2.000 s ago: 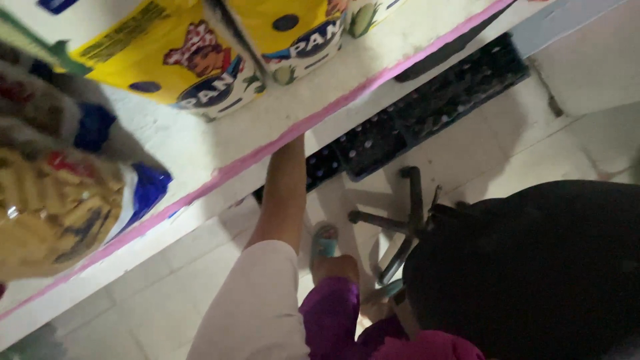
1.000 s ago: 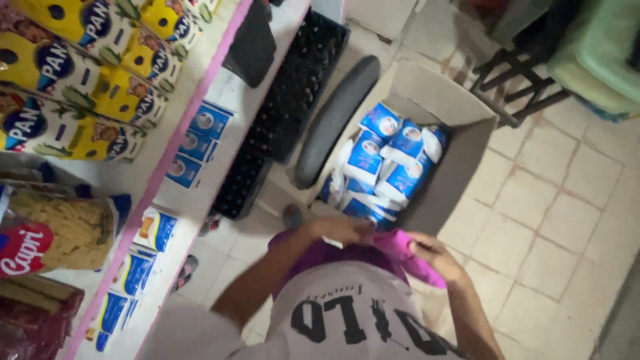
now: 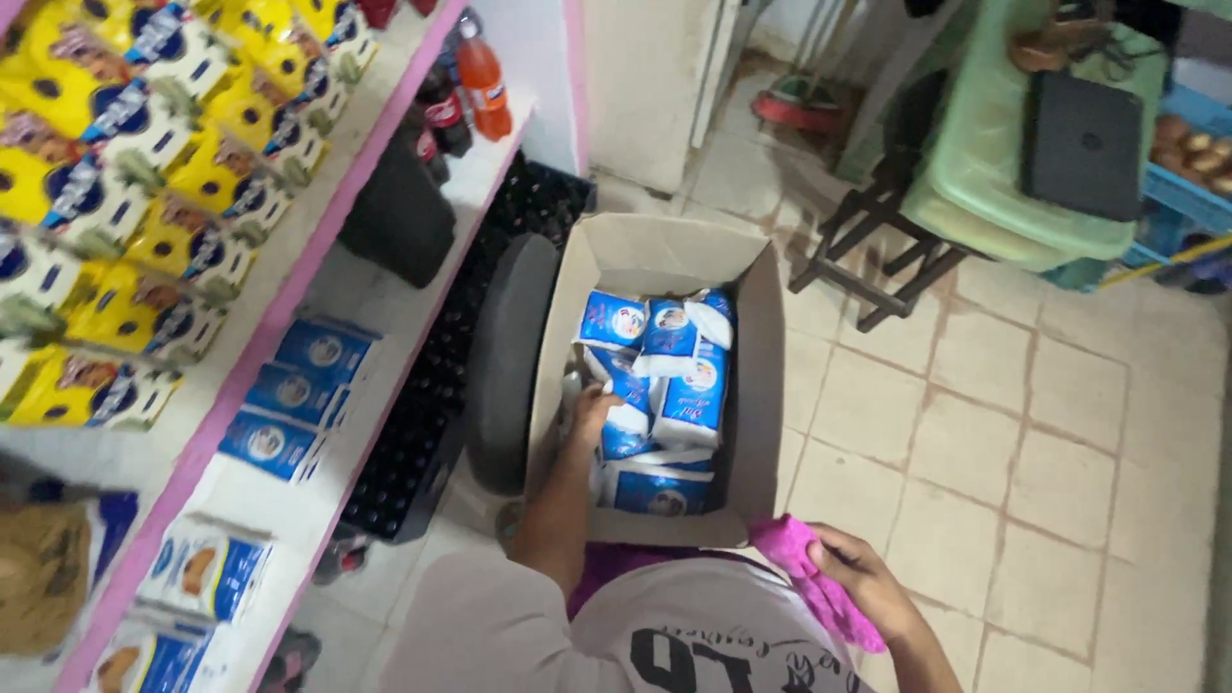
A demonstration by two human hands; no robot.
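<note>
My left hand (image 3: 595,409) reaches into an open cardboard box (image 3: 760,423), its fingers at a blue and white bag of salt (image 3: 626,395) near the box's left wall; whether they grip it cannot be told. Several more such bags lie jumbled in the box. My right hand (image 3: 852,568) holds a bright pink cloth (image 3: 808,582) beside the box's near right corner. On the lower shelf at the left, blue and white packets (image 3: 294,395) lie in a row, with other blue and white packets (image 3: 207,573) nearer to me.
Yellow PAN flour packets (image 3: 164,212) fill the upper shelf. Between lower shelf and box stand black crates (image 3: 404,462) and a black chair seat (image 3: 510,366). Bottles (image 3: 483,82) stand farther back. At the right, a dark wooden stool (image 3: 866,260) is by green plastic furniture (image 3: 982,183) bearing a laptop (image 3: 1083,144).
My left hand has moved from the pink cloth into the box among the bags. The cloth, between both hands a second ago, is now in my right hand only. The view has shifted.
</note>
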